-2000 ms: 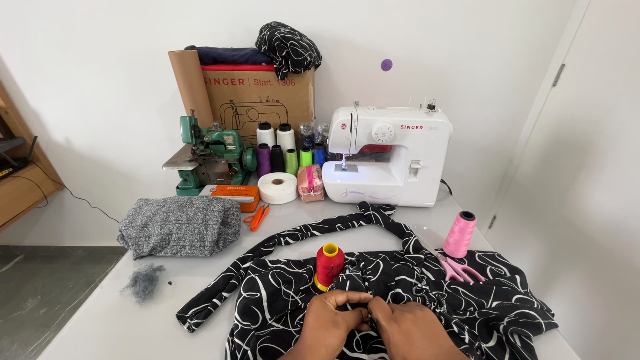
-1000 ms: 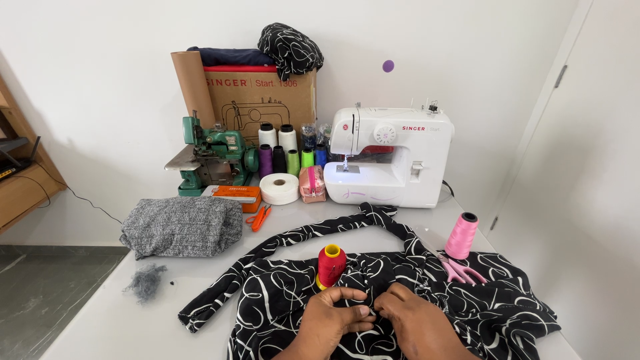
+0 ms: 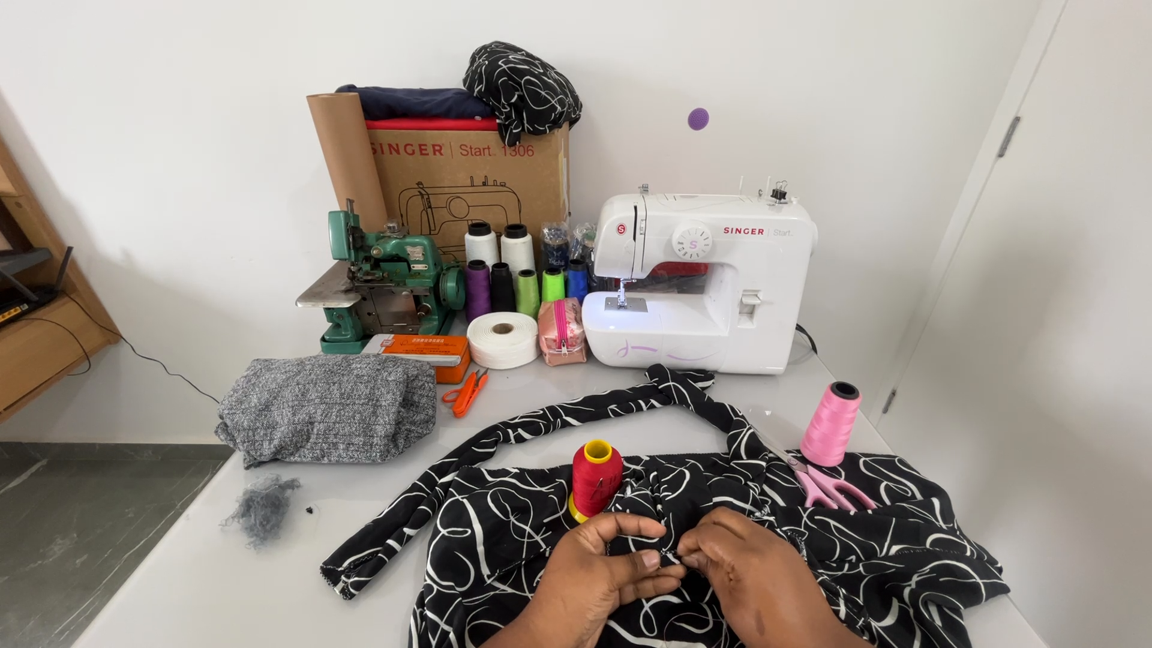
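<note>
Black fabric with white swirls (image 3: 504, 549) lies bunched at the front of the table, a long narrow strap of it curving up and left. My left hand (image 3: 612, 576) has its thumb and fingers around a bit of this cloth. Close beside it on the right, my right hand (image 3: 742, 562) pinches at the same spot with curled fingers; whether a needle is in it cannot be told. A red thread cone (image 3: 597, 481) with a yellow base stands on the cloth just behind my left hand. Pink-handled scissors (image 3: 830, 489) rest on the cloth to the right, near a pink thread cone (image 3: 830, 425).
Behind stand a white Singer sewing machine (image 3: 765, 270), a green overlock machine (image 3: 396, 279), several thread cones, a white tape roll (image 3: 506, 340) and a cardboard box (image 3: 468, 171). Grey knit fabric (image 3: 328, 409), orange thread snips (image 3: 466, 393) and grey lint (image 3: 263, 511) lie left.
My hands stay at the same patch of cloth with small finger movements. Two seconds ago their fingertips were together; now there is a small gap between the hands.
</note>
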